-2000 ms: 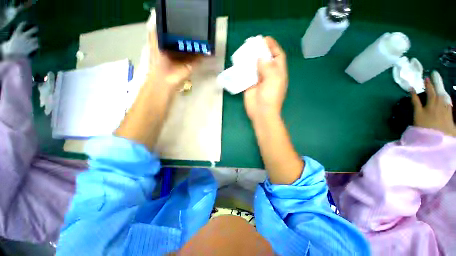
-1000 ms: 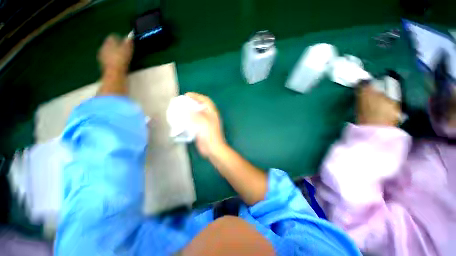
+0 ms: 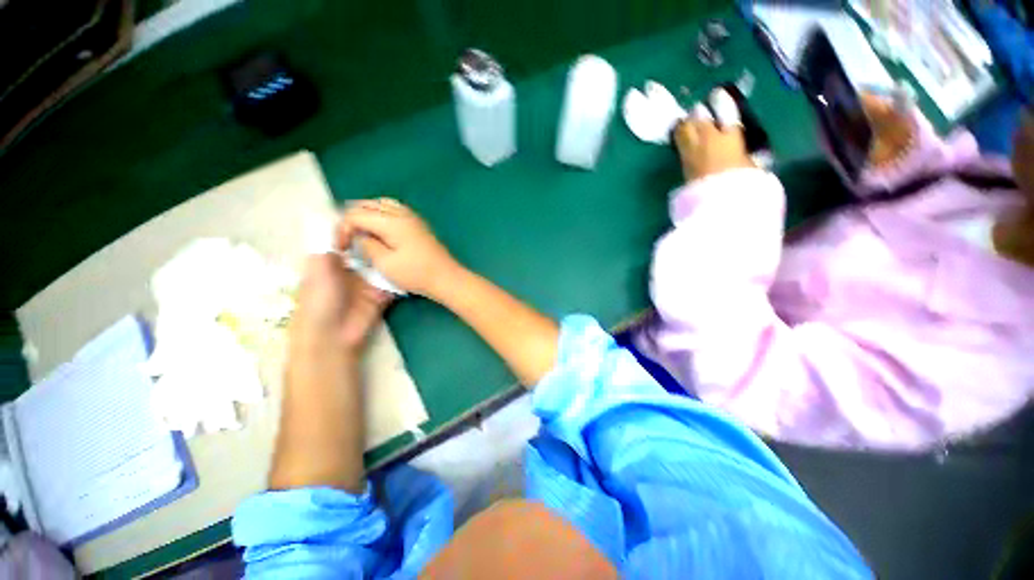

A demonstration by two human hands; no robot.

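Note:
A black display unit (image 3: 270, 93) with a row of small pale-blue buttons lies on the green surface at the upper left, away from my hands. My right hand (image 3: 395, 244) is closed on a white cloth (image 3: 372, 272), of which only a part shows. My left hand (image 3: 331, 297) is close against my right hand over the cardboard's right edge, with white at its fingertips. It is blurred, and whether it also grips the cloth is hidden.
A cardboard sheet (image 3: 96, 278) bears a white heap (image 3: 206, 329) and a record sheet (image 3: 85, 425). A metal-topped bottle (image 3: 488, 119) and a second white bottle (image 3: 585, 113) stand beyond my hands. A person in a pink smock (image 3: 816, 306) works at right, one hand on a black item (image 3: 751, 130).
The display unit has left my left hand and lies on the green surface. My left hand has come back to my right hand. The view has turned right, showing more of the neighbour.

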